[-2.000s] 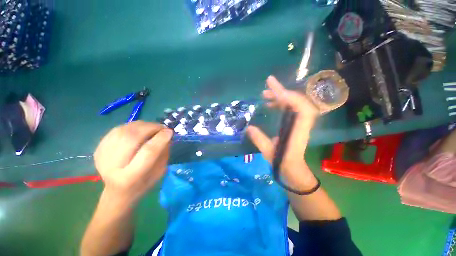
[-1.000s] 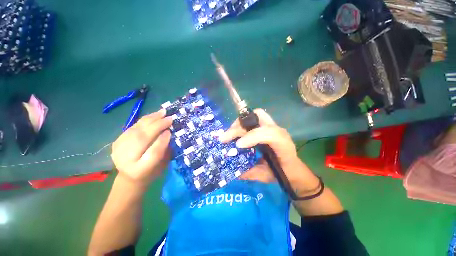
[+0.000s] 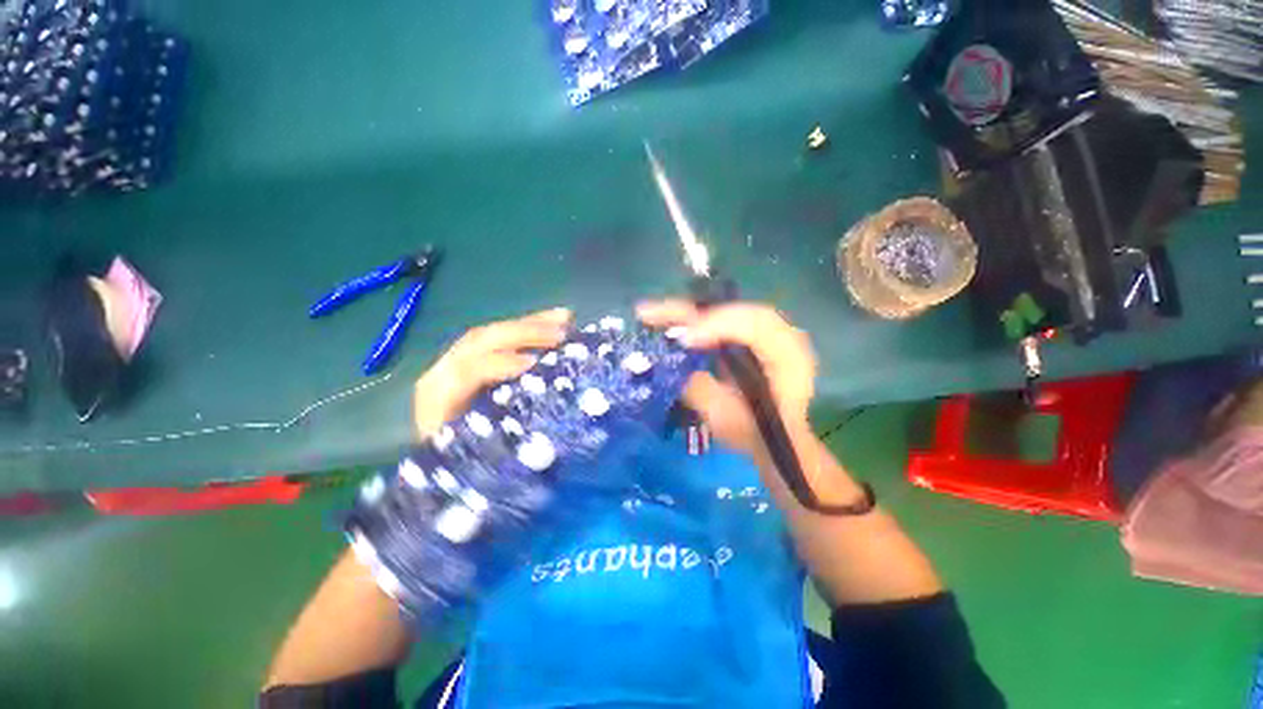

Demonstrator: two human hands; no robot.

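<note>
A blue circuit board [image 3: 533,450], blurred, is held slanted over the bench edge and the apron, its white and silver components facing up. My left hand [image 3: 485,363] grips its far left edge; the board hides part of the hand and wrist. My right hand [image 3: 755,363] grips the board's far right end with the fingers and also holds the soldering iron [image 3: 682,215], its tip pointing away over the mat. A thin solder wire [image 3: 298,421] trails on the mat to the left of my left hand.
Blue-handled cutters [image 3: 377,302] lie open at left. A crusty pot [image 3: 907,259] stands at right beside a black station [image 3: 1060,208]. Other boards [image 3: 83,97] lie upper left, and another board [image 3: 658,39] at the top. A red stool [image 3: 1018,443] and a person's pink sleeve [image 3: 1202,506] are at right.
The board was edge-on, then tilted with its component side up; now it is turned and slanted to the lower left. My left hand has moved right along the board. The iron has swung up from blur.
</note>
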